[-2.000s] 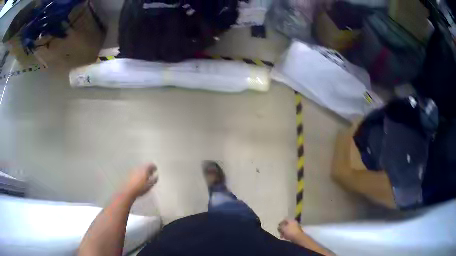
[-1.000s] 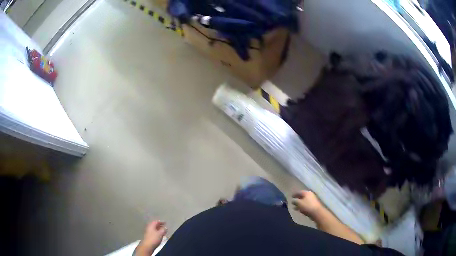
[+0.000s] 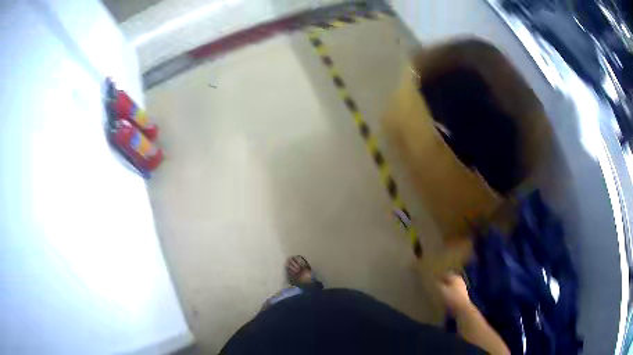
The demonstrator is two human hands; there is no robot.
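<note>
My right hand (image 3: 454,288) shows at the lower right, blurred, over the edge of a carton beside navy cloth; I cannot tell whether it touches either. My left hand is out of the picture. The navy cloth heap (image 3: 520,277) lies at the lower right. An open brown cardboard carton (image 3: 437,166) with dark cloth (image 3: 479,125) inside stands at the right. My foot (image 3: 298,269) shows on the floor at the bottom middle.
A white panel or table surface (image 3: 76,208) runs along the left. Two red fire extinguishers (image 3: 135,139) are beside its edge. Yellow-black striped tape (image 3: 368,139) runs on the tiled floor (image 3: 236,166). A pale wall (image 3: 437,21) and dark items are at the right.
The view has turned and moved forward. The white wrapped roll and the dark heap beside it have left the picture. The extinguishers and carton are nearer. My left hand has gone out of view.
</note>
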